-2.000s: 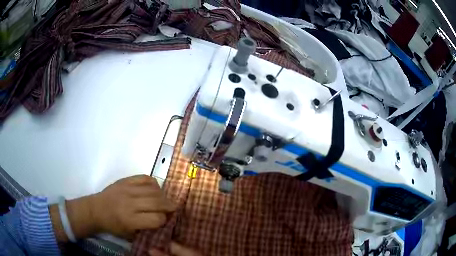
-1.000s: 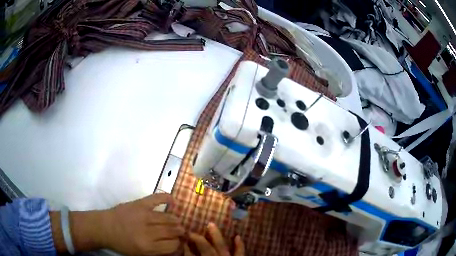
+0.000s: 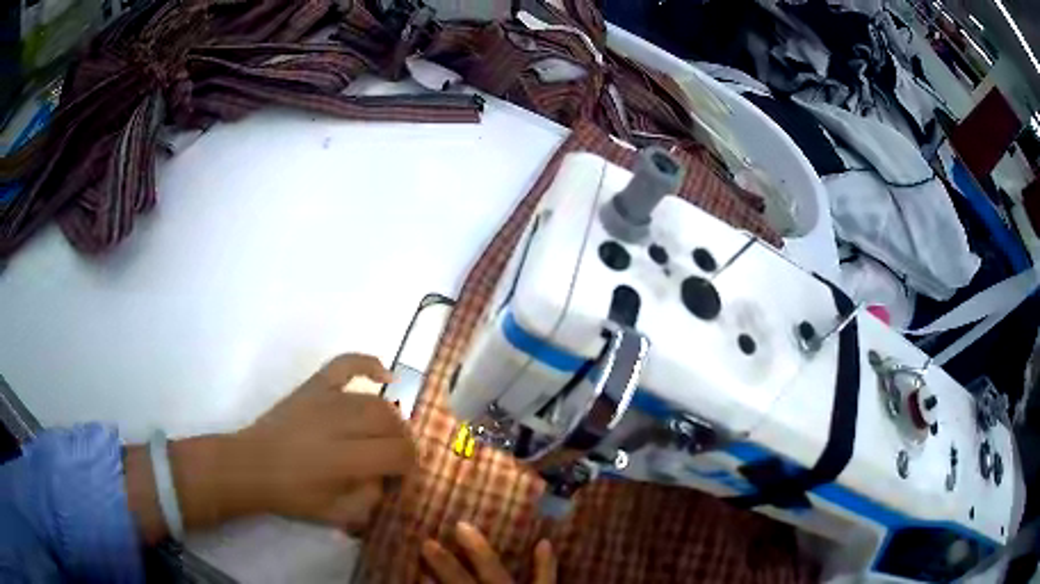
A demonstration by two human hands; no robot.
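The checked garment panel [image 3: 468, 508] lies flat under the sewing machine head [image 3: 684, 331] and runs out behind it. It looks orange by the yellow guard [image 3: 463, 440] at the needle area. My left hand [image 3: 325, 445] is at the panel's left edge, left of the needle, with bent fingers over part of the slide plate [image 3: 407, 386]; its hold on the cloth is unclear. My right hand [image 3: 485, 561] shows only as fingertips, apart, on the panel at the bottom edge; the rest is cut off.
Striped brown straps [image 3: 285, 86] lie knotted at the table's far side. The white table [image 3: 228, 274] has a raised rim at the back. White and dark cloth [image 3: 901, 205] is heaped beyond the machine at the right.
The panel now shows behind the machine. My left hand has moved up beside the needle area. My right fingertips, barely visible at first, now show on the cloth. The view has shifted.
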